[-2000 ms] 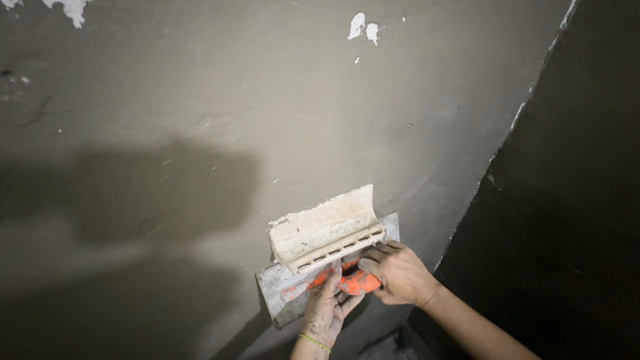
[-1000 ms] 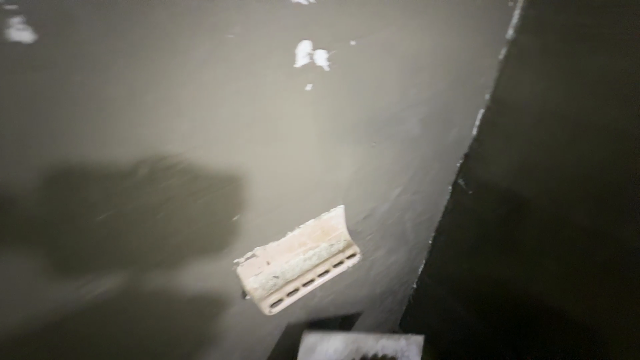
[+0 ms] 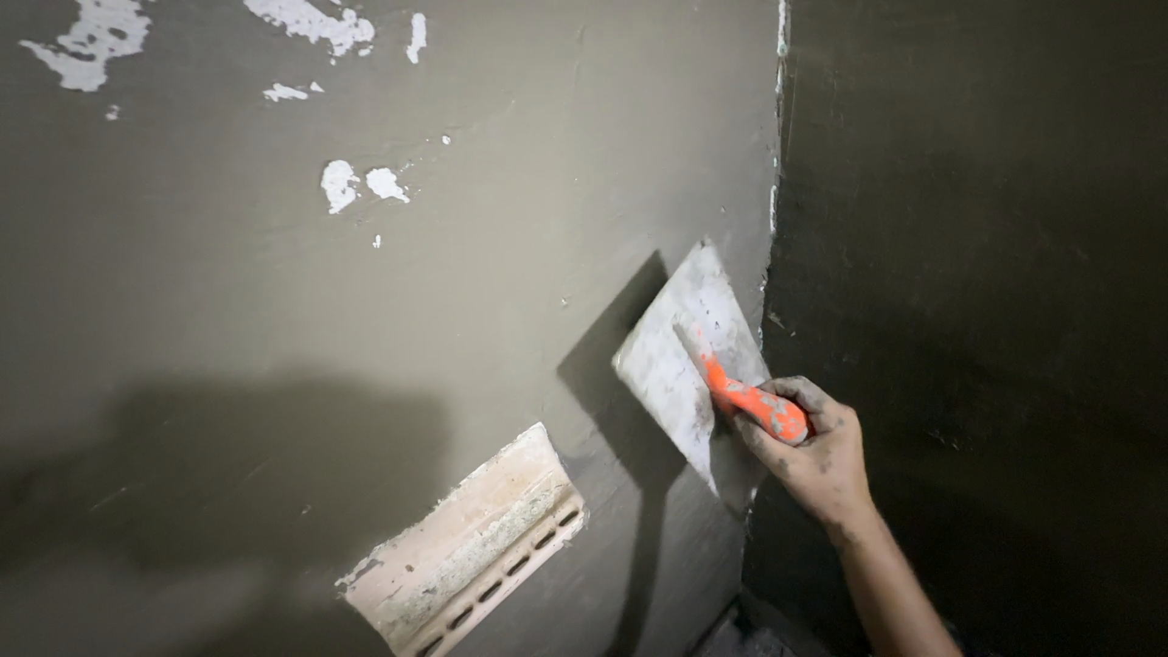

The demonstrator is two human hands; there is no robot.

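Note:
My right hand (image 3: 812, 447), smeared with grey, is closed around the orange handle of a plastering trowel (image 3: 680, 365). The flat metal blade, coated pale grey, is tilted beside the inner corner of the wall, and its shadow falls to the left. Whether the blade touches the wall, I cannot tell. Lower left of the trowel is a pale, curved piece (image 3: 474, 538) with a row of slots along one edge, in front of the grey wall. What supports it is hidden. My left hand is out of view.
The grey-coated wall (image 3: 511, 274) has white patches (image 3: 339, 186) at upper left. It meets a dark wall (image 3: 967, 274) along a rough, white-flecked corner line (image 3: 777, 182). Dark shadows lie across the lower left. Something dark and indistinct (image 3: 744, 634) is at the bottom of the corner.
Two seconds ago both hands were together at the trowel's handle, just below the slotted piece. Now the right hand alone holds the trowel, near the corner, and the left hand has left the view.

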